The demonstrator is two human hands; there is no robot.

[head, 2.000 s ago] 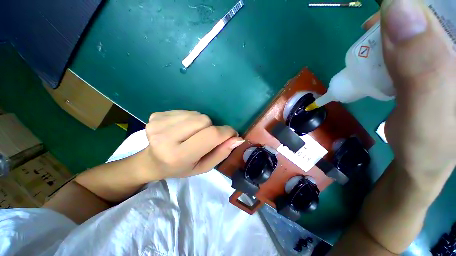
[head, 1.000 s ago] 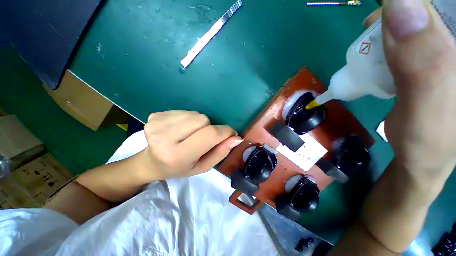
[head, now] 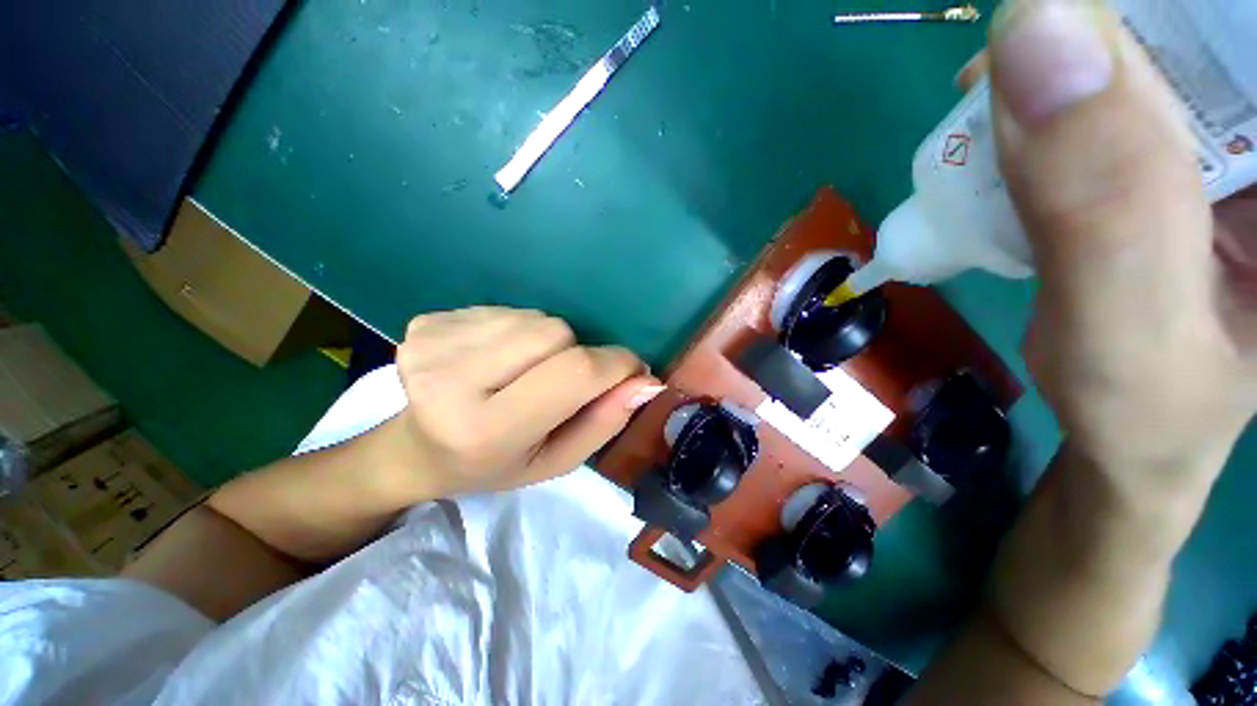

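Note:
My right hand (head: 1130,235) grips the white glue bottle (head: 951,207), tilted down to the left. Its yellow tip touches or sits just inside the upper black housing (head: 834,328) on the reddish-brown fixture (head: 731,331). Three more black housings sit in the other stations: at the left (head: 714,452), at the bottom (head: 835,535) and at the right (head: 962,425). Matt black blocks (head: 784,378) stand beside them, and a white label (head: 844,422) lies at the centre. My left hand (head: 517,400) is loosely curled at the fixture's left edge; whether its fingertips pinch anything is hidden.
A narrow white strip (head: 572,108) lies on the green bench (head: 386,179), with a thin gold-ended rod (head: 903,17) at the top. A dark panel (head: 110,97) and cardboard boxes (head: 228,293) are at the left. Small black parts (head: 1227,676) lie at the lower right.
My right hand and the bottle have shifted slightly left, and the bottle has turned a little. The tip remains at the upper housing. My left hand has barely moved.

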